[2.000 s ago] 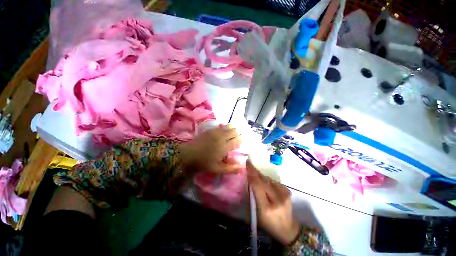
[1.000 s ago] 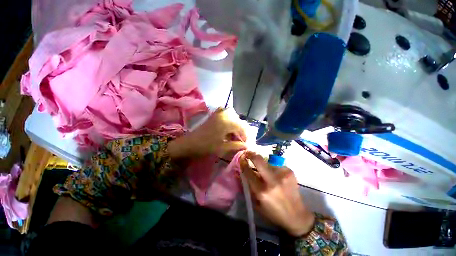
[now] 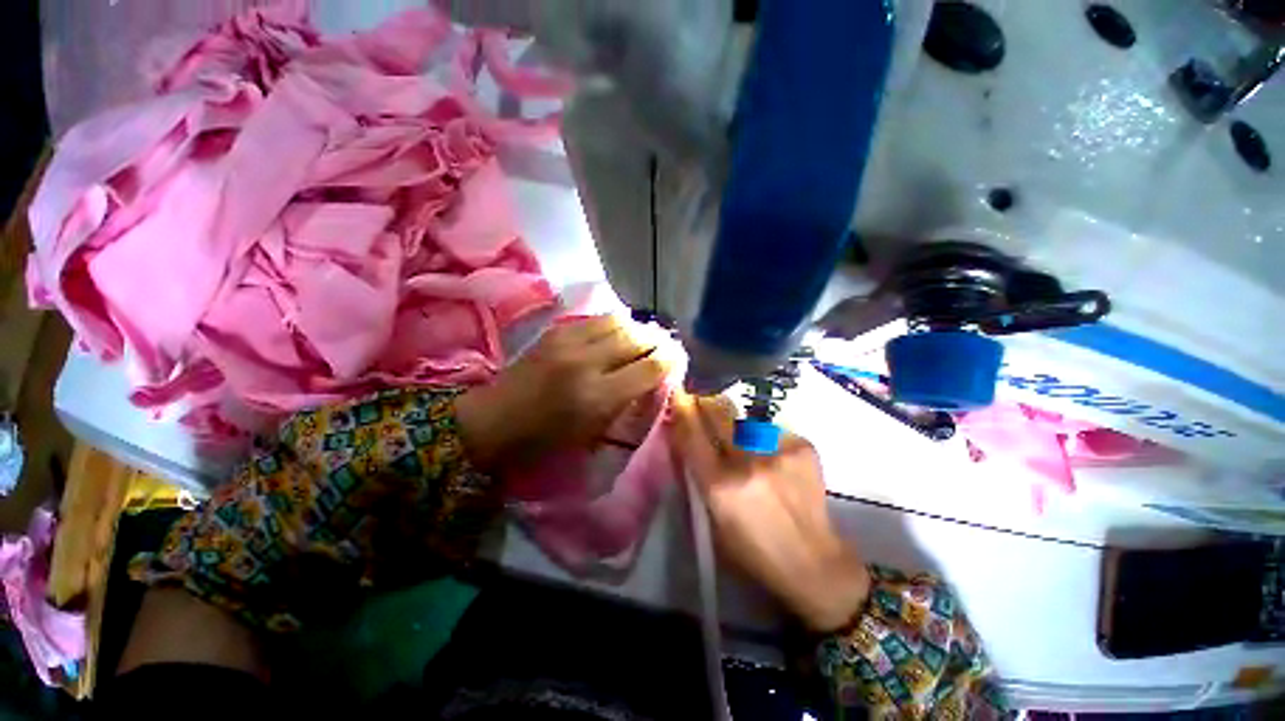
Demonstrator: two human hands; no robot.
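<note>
A pink fabric piece (image 3: 599, 510) hangs from my fingers in front of the needle area, at the table's front edge. My left hand (image 3: 564, 392) is shut on its upper part. My right hand (image 3: 768, 507) holds the top of the narrow white elastic (image 3: 703, 592), which runs down towards my lap. My fingertips are close together under the lamp glow. The sewing machine head (image 3: 1071, 183) stands to the right. Its long blue cover (image 3: 796, 169) hides the needle and presser foot. A small blue-capped tension knob (image 3: 757, 435) sits just above my right hand.
A large pile of pink pieces (image 3: 303, 261) lies left of the needle. A larger blue knob (image 3: 944, 369) sticks out of the machine. Pink scraps (image 3: 1036, 444) lie under the machine arm. A smartphone (image 3: 1184, 597) lies at the right. More pink fabric (image 3: 40, 599) is at the lower left.
The view has moved closer to the machine. My hands have come together at the needle area with the pink piece and elastic. The pink piece now hangs lower and more spread than two seconds ago.
</note>
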